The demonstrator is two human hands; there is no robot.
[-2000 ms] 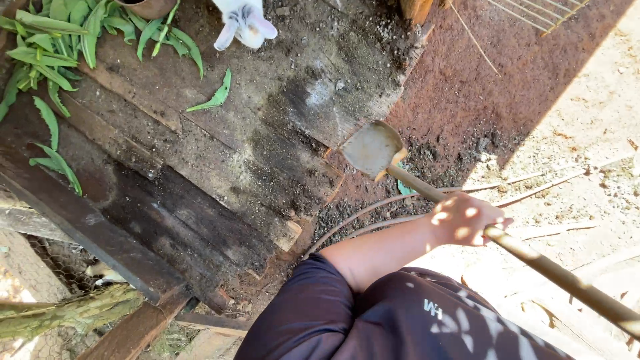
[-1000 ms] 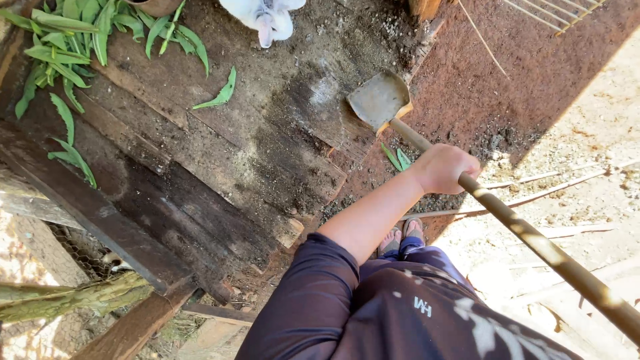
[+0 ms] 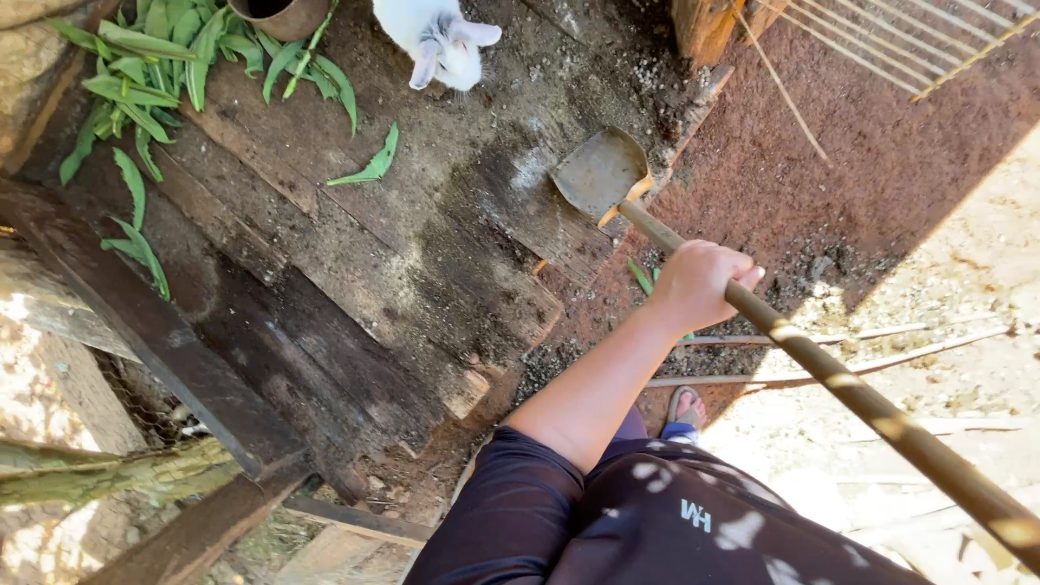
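My left hand [image 3: 705, 286] grips the long wooden handle [image 3: 861, 392] of a shovel partway along it, with the arm stretched forward. The shovel's flat metal blade [image 3: 603, 172] lies at or just above the edge of a dirty plank floor [image 3: 341, 244]; contact cannot be told. Dark droppings and pale grit lie scattered on the boards near the blade. The handle runs down past my body to the lower right corner. My right hand is not in view. A white rabbit [image 3: 455, 50] is on the boards at the top, its head toward the blade.
Green leaves [image 3: 150, 61] are heaped at the upper left beside a round pot [image 3: 280, 18]. A dark wooden beam [image 3: 154, 333] borders the planks. At the upper right are a wooden post [image 3: 705, 31] and a wire rack [image 3: 886, 41]. Thin sticks [image 3: 845, 374] lie on the ground near my foot.
The blade has moved from beside the planks' broken edge, forward and onto or over the boards, with my left hand still on the handle. More of the rabbit now shows.
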